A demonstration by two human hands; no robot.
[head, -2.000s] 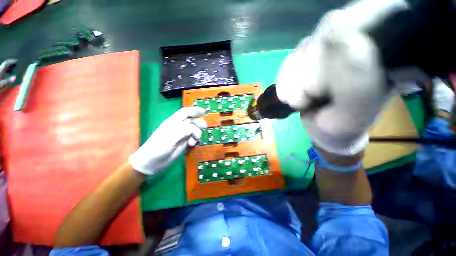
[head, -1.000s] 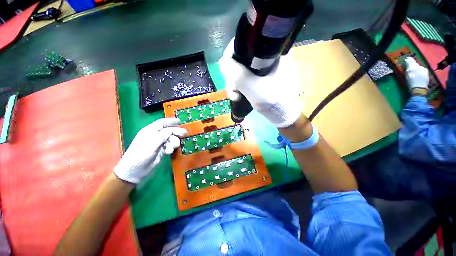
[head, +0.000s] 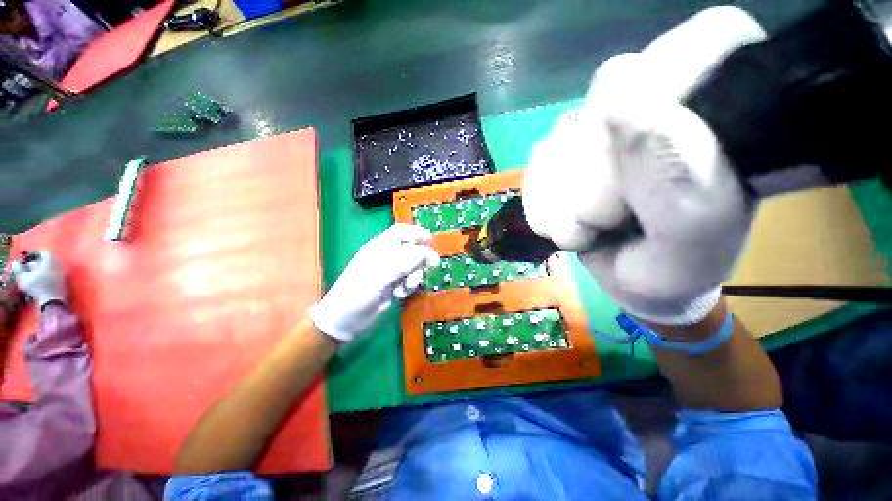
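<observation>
The orange fixture (head: 501, 373) holds three green circuit boards; the nearest board (head: 497, 335) shows in full. My gloved right hand (head: 641, 186) is shut on the black electric screwdriver (head: 797, 93), held tilted, its dark nose over the left part of the middle board (head: 450, 273). The bit is hidden. My gloved left hand (head: 379, 279) rests at the fixture's left edge beside the middle board, fingers curled together; whether they pinch a screw cannot be told. The black screw tray (head: 423, 147) with scattered screws lies beyond the fixture.
A red mat (head: 215, 313) lies at left, with a pale green strip (head: 126, 200) on it. Another person's gloved hand (head: 39, 278) is at its far left. Loose green boards (head: 196, 113) lie behind. A cardboard sheet (head: 807, 259) and the screwdriver's cable are at right.
The screwdriver has tilted from near upright to slanting right, and its nose is now further left over the middle board. The view has shifted, showing another person's arm at left.
</observation>
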